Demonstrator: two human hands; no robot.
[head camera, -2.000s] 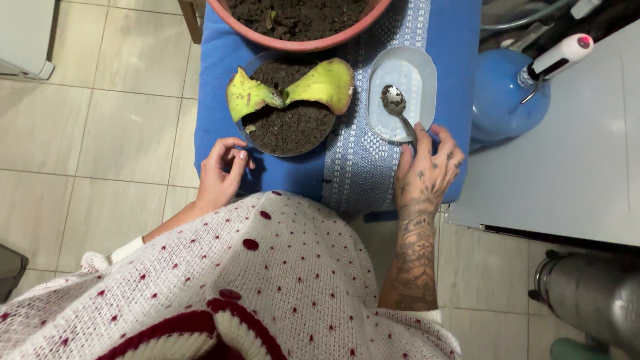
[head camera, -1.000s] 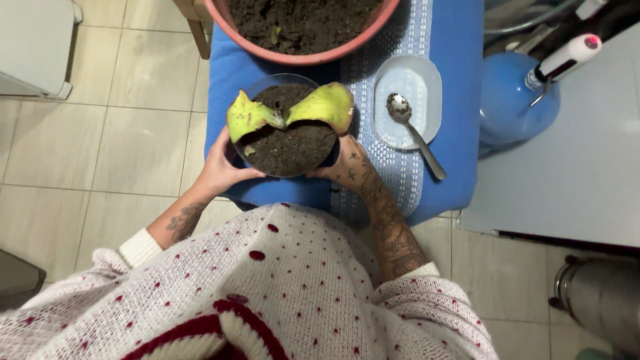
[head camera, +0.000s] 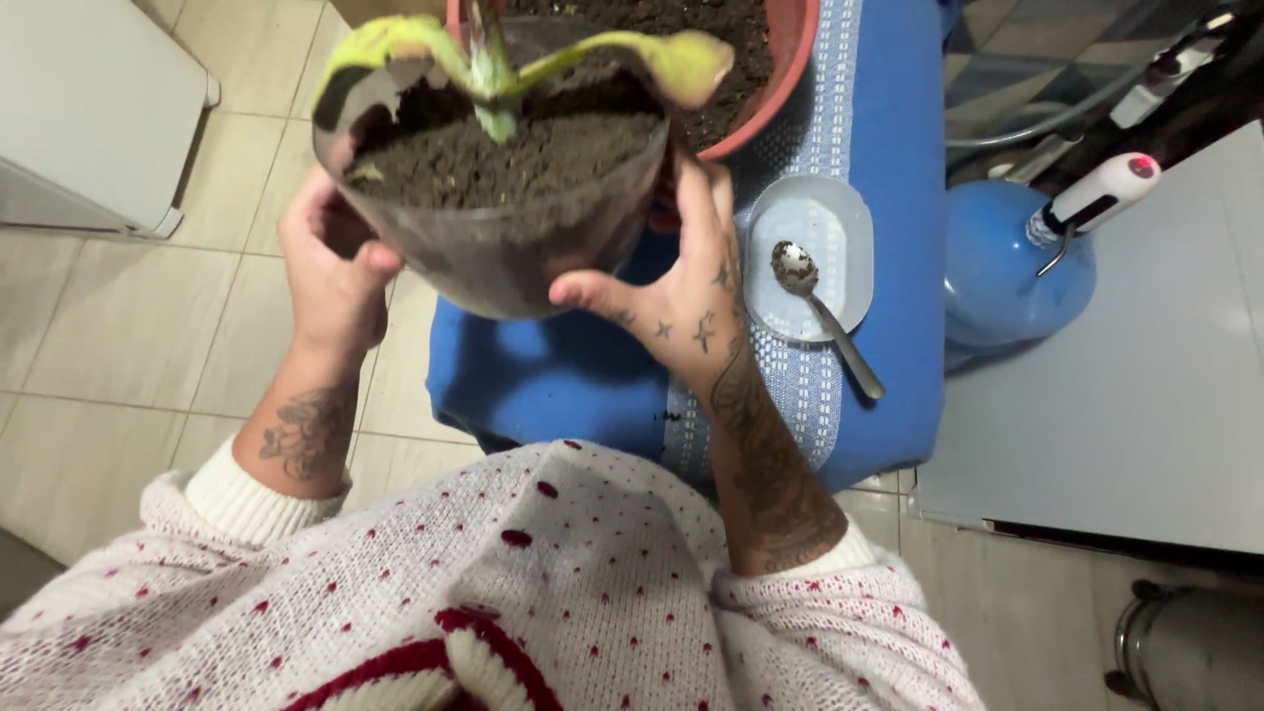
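Note:
A clear plastic pot (head camera: 494, 247) of dark soil (head camera: 513, 163) is held up above the blue cloth, between my two hands. My left hand (head camera: 336, 267) grips its left side, and my right hand (head camera: 681, 267) holds the right side with the thumb low on the wall. Some fingers are hidden behind the pot. A plant with a pale stem (head camera: 491, 74) and two broad yellow-green leaves (head camera: 681, 67) rises from the soil. A metal spoon (head camera: 839, 341), soil in its bowl, leans on a translucent plastic dish (head camera: 854, 237) to the right of my right hand.
Behind the held pot stands a large reddish planter (head camera: 790, 89) with soil. The blue-covered table (head camera: 889, 148) has a white patterned runner (head camera: 820, 425). A blue water jug (head camera: 1017, 267) with a white pump (head camera: 1111, 193) is at right, beside a light grey surface (head camera: 1116, 425).
Two seconds ago my right hand was at the spoon and the pot stood on the table. Both hands then took the pot's sides, and it is now lifted and tilted, nearer the camera.

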